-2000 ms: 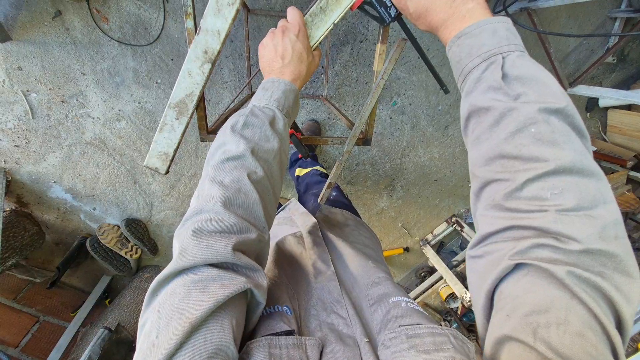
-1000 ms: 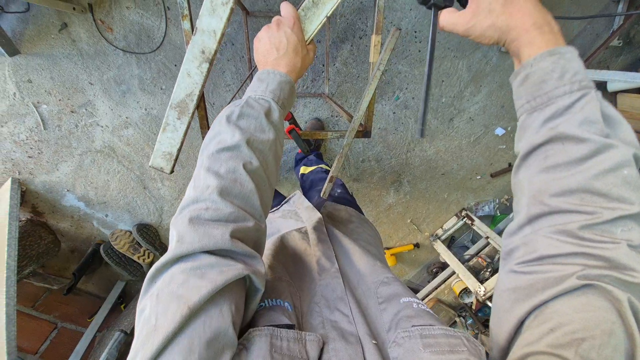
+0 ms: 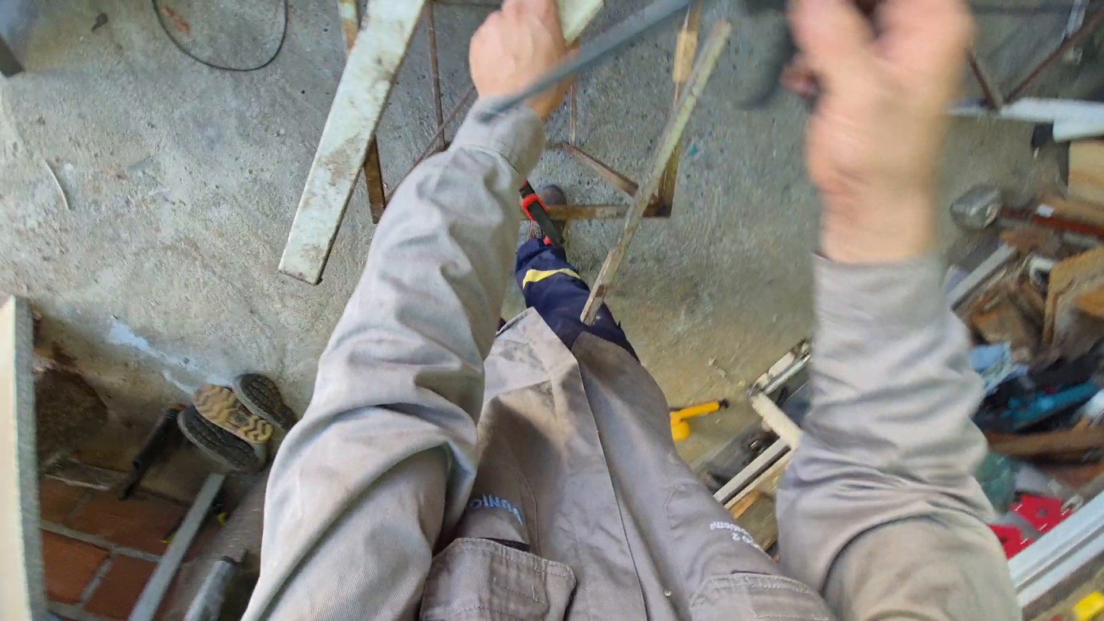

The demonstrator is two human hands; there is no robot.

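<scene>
At the top centre my left hand [image 3: 522,56] is closed around a pale painted bar [image 3: 580,15]. My right hand [image 3: 880,121], blurred at the top right, grips the dark handle of what looks like a bar clamp. The clamp's long grey bar [image 3: 595,56] slants left and down, passing above my left wrist. Left of my left hand, a wide, worn pale-green bar [image 3: 349,147] slopes down. A narrow worn strip [image 3: 655,172] stands out over my trouser leg. A red and black clamp [image 3: 539,211] is near my shoe.
Below the bars is a rusty metal frame [image 3: 608,211]. Shoes [image 3: 228,423] lie at lower left beside bricks [image 3: 95,517]. A yellow tool [image 3: 694,417] rests on the concrete floor, with mixed scrap and wood pieces [image 3: 1069,293] on the right. A black cable [image 3: 233,67] curls at upper left.
The clamp bar hung downward beside my right hand a second ago; now it points left across my left wrist. My right hand has moved lower in view. My left hand has stayed on the pale bar.
</scene>
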